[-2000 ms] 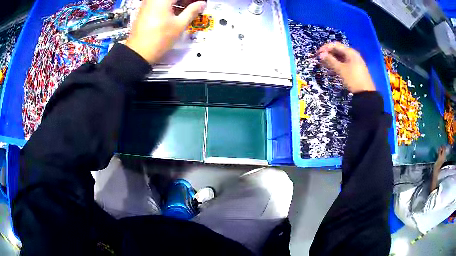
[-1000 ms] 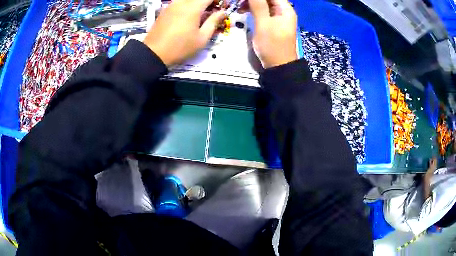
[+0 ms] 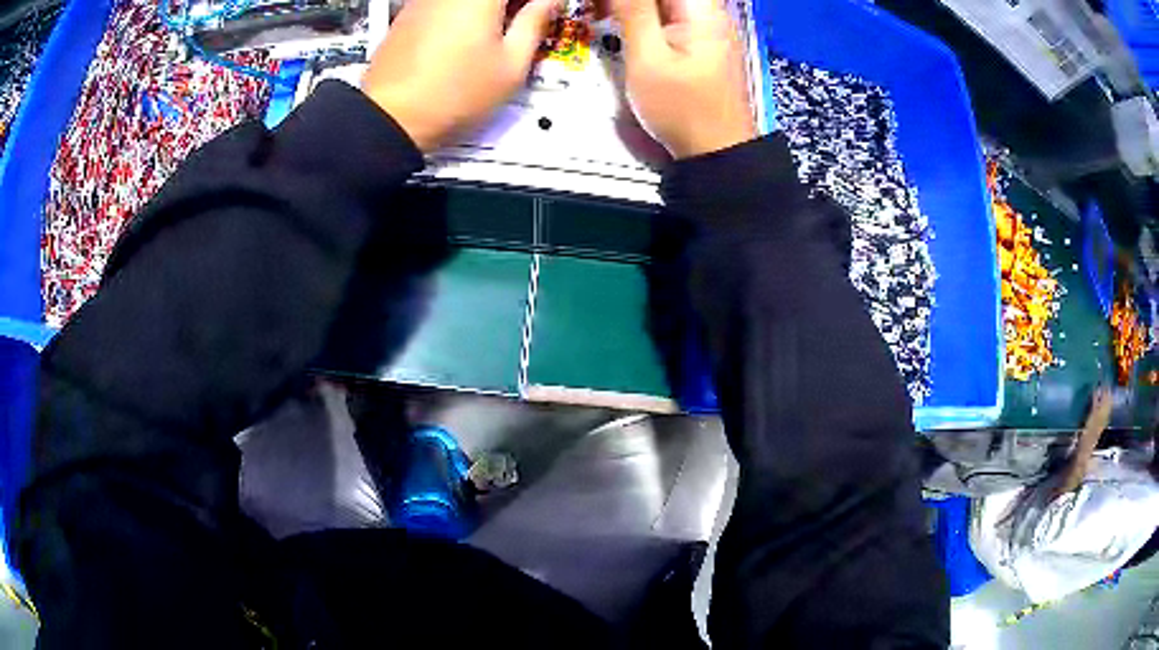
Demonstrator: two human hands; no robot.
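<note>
An orange-yellow plastic part (image 3: pixel 569 46) sits on the white-silver fixture plate (image 3: pixel 559 150) at the top of the view. My left hand (image 3: pixel 447 66) is at its left, with thumb and fingers bent towards it. My right hand (image 3: pixel 690 79) is at its right, fingers bent and pointing to the top edge. The fingertips of both hands are partly cut off by the picture's edge, so I cannot tell what they hold.
A blue bin with red-and-white small parts (image 3: pixel 140 165) is at left, with a blue air hose (image 3: pixel 210 57) over it. A blue bin with black-and-white small parts (image 3: pixel 864 191) is at right. Beyond it lies an orange parts pile (image 3: pixel 1023 286). Another person's arm (image 3: pixel 1084 438) shows at lower right.
My right hand has moved from the right bin to the plate, beside the orange-yellow part. My left hand has shifted slightly right. Over the last second both hands have stayed close together.
</note>
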